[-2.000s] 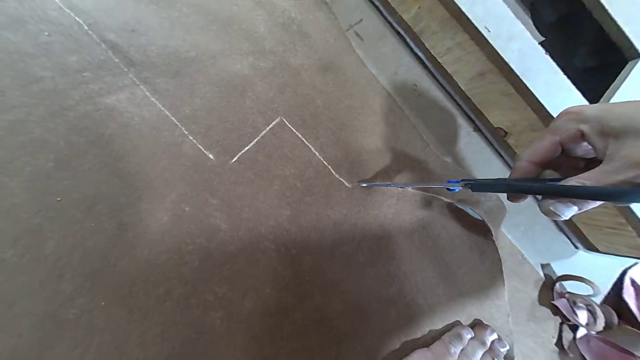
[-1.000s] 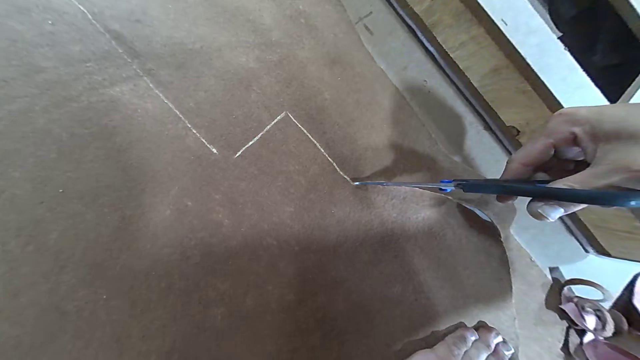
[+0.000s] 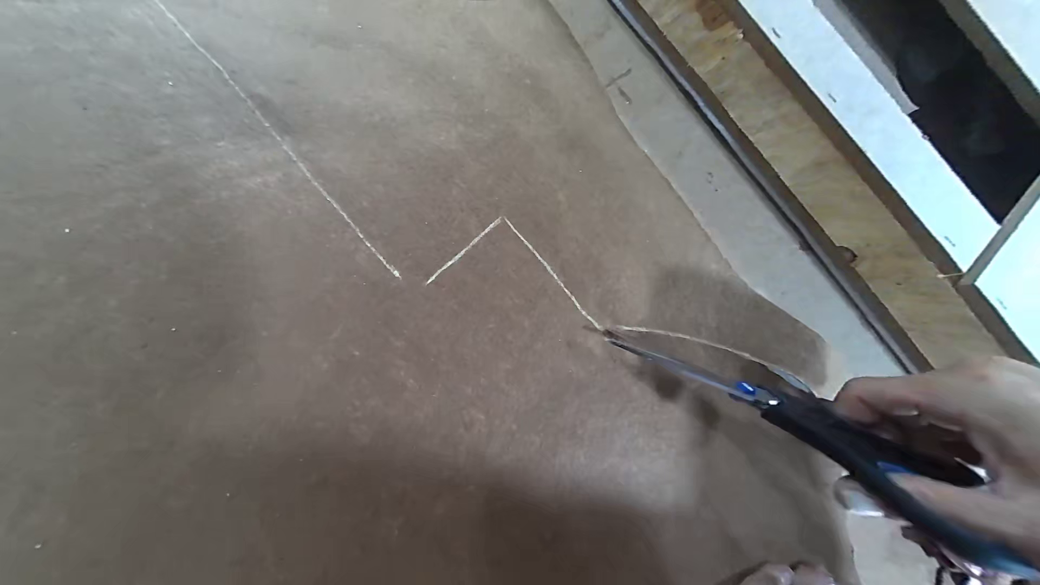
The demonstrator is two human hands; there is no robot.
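Observation:
My right hand (image 3: 959,455) is closed around the black handles of a pair of scissors (image 3: 812,422) at the lower right. Their blades point left, with the tips at the lower end of a pale zigzag line drawn on a large sheet of brown leather (image 3: 325,406). A curved cut edge runs from the tips toward the right edge of the leather. Only the fingertips of my left hand (image 3: 788,574) show at the bottom edge, by the leather; what they do cannot be made out.
Along the right side, a pale work surface (image 3: 691,187) shows past the leather's edge. Beyond it lie a plywood strip (image 3: 780,146), white panels (image 3: 877,106) and a dark gap. Scraps lie partly hidden under my right hand.
My right hand has moved down with the scissors, which now slant up to the left instead of lying nearly level. Less of my left hand shows at the bottom.

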